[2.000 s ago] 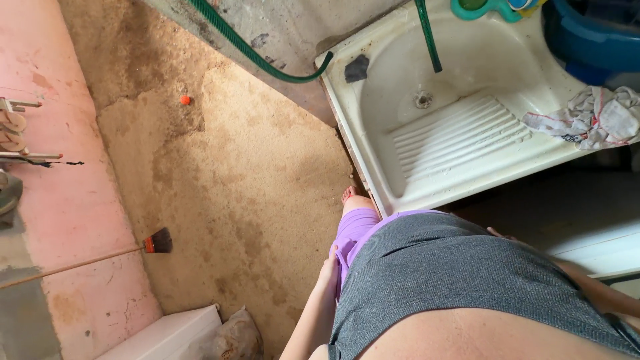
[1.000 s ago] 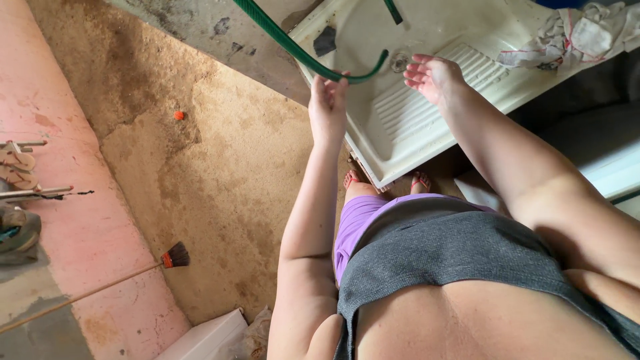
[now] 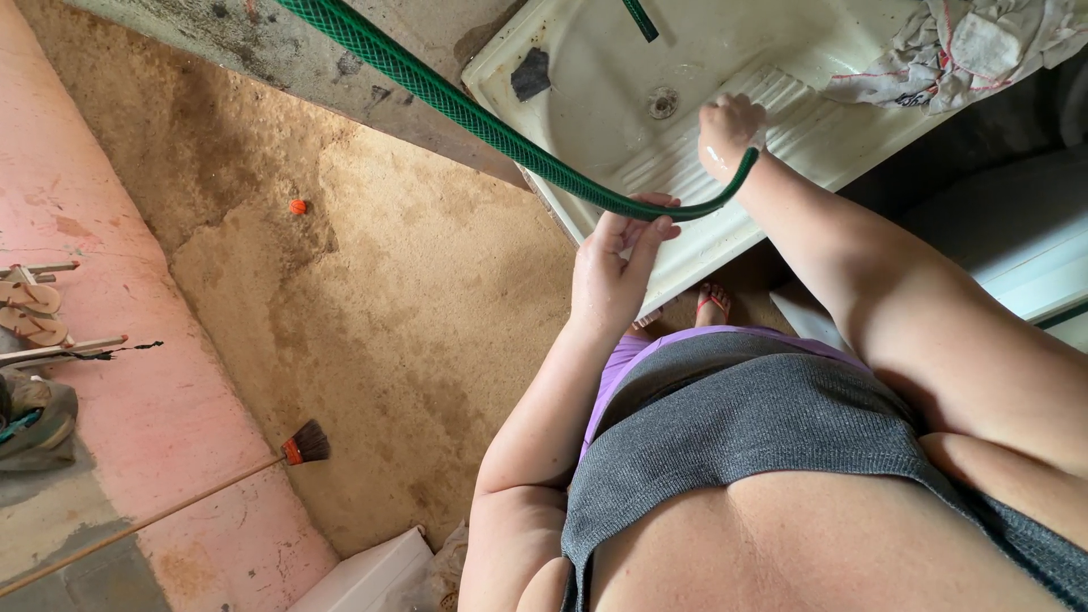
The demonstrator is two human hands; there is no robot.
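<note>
My left hand [image 3: 625,255] grips a green braided garden hose [image 3: 501,136] between thumb and fingers, a little short of the hose's end. The end curves up beside my right wrist, where clear water shows on the skin. My right hand [image 3: 729,132] is closed in a loose fist over the ribbed washboard of the white laundry sink [image 3: 586,127]; whether anything is inside it is hidden. A second piece of green hose [image 3: 641,19] hangs over the basin near the metal drain [image 3: 662,103].
A whitish cloth [image 3: 969,55] lies on the sink's right rim. On the floor are an orange ball [image 3: 297,206] and a broom [image 3: 306,444] by the pink wall. Flip-flops [image 3: 32,310] sit on a rack at left. A white box [image 3: 374,578] stands at the bottom.
Both hands have come up from beside my body to the hose and sink. Since a second ago, my right hand has gone from spread fingers to a fist beside the hose end.
</note>
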